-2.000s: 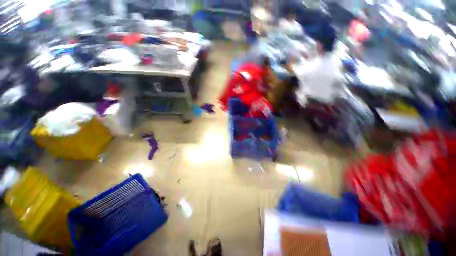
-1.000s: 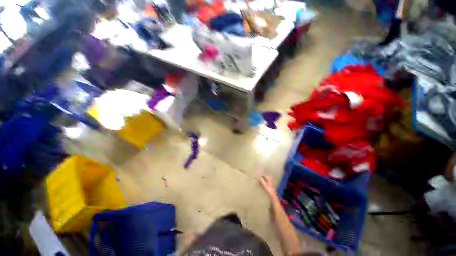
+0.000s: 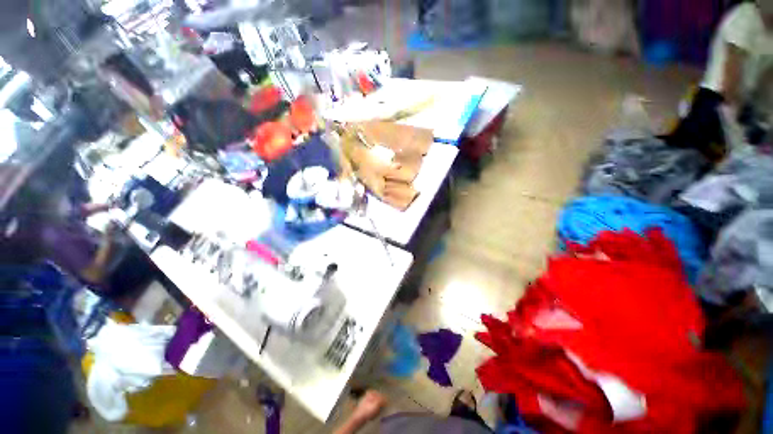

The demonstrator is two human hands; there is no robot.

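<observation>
My left hand (image 3: pixel 366 407) is at the bottom edge, small and blurred, just off the near corner of a white sewing table (image 3: pixel 381 267). Its fingers look bent, but whether it holds anything cannot be told. My right hand is out of the picture. A white sewing machine (image 3: pixel 288 301) stands on the near part of the table. Behind it lie dark blue and white cloth, tan pieces (image 3: pixel 398 157) and orange-red pieces (image 3: pixel 273 140).
A large red cloth pile (image 3: pixel 627 297) is at the right, with blue cloth (image 3: pixel 627 222) and grey heaps (image 3: pixel 644 165) behind. Purple cloth (image 3: pixel 439 354) lies on the floor. White cloth (image 3: pixel 127 360) tops a yellow container (image 3: pixel 169 400) at lower left. A person (image 3: pixel 733 59) is at upper right.
The white table and red pile now appear much nearer and larger. The blue crates have nearly left the view. The hand and forearm seen right of my body are gone; a hand now shows left of it.
</observation>
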